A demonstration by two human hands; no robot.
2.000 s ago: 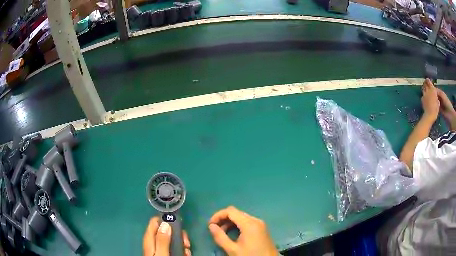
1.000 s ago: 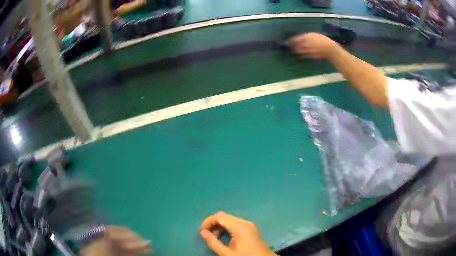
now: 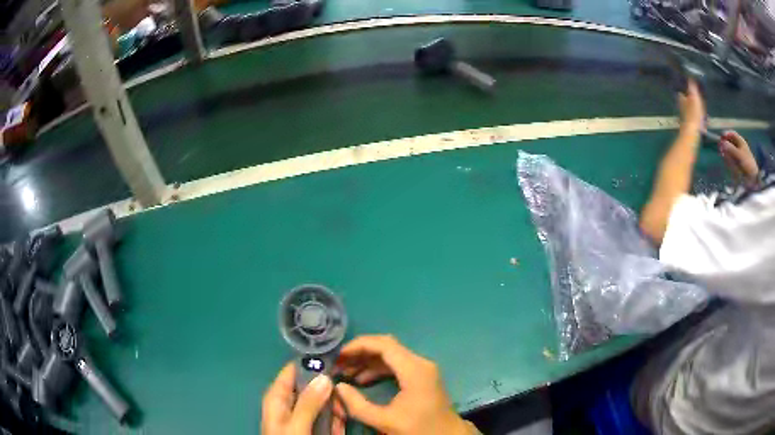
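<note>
A grey handheld turbo fan (image 3: pixel 313 319) is held upright over the green bench at the bottom centre, its round spoked face towards me. A small black display with lit digits shows on its upper handle. My left hand (image 3: pixel 293 403) is shut on the fan's handle, thumb just below the display. My right hand (image 3: pixel 399 386) is at the handle's right side, its fingertips by the upper handle; whether it grips the fan is hard to tell. The lower handle is hidden or cut off by the bottom edge.
A pile of grey fans (image 3: pixel 51 310) lies at the left. A clear plastic bag (image 3: pixel 595 263) lies at the right, by a neighbour's arm (image 3: pixel 671 183). A single fan (image 3: pixel 435 56) lies on the dark green conveyor beyond the pale rail (image 3: pixel 382 153). A metal post (image 3: pixel 110 110) stands at left.
My left hand has come back from the pile to the centre with a fan upright in it. My right hand has closed in beside it. A fan now shows mid-conveyor; the neighbour's arm has drawn right.
</note>
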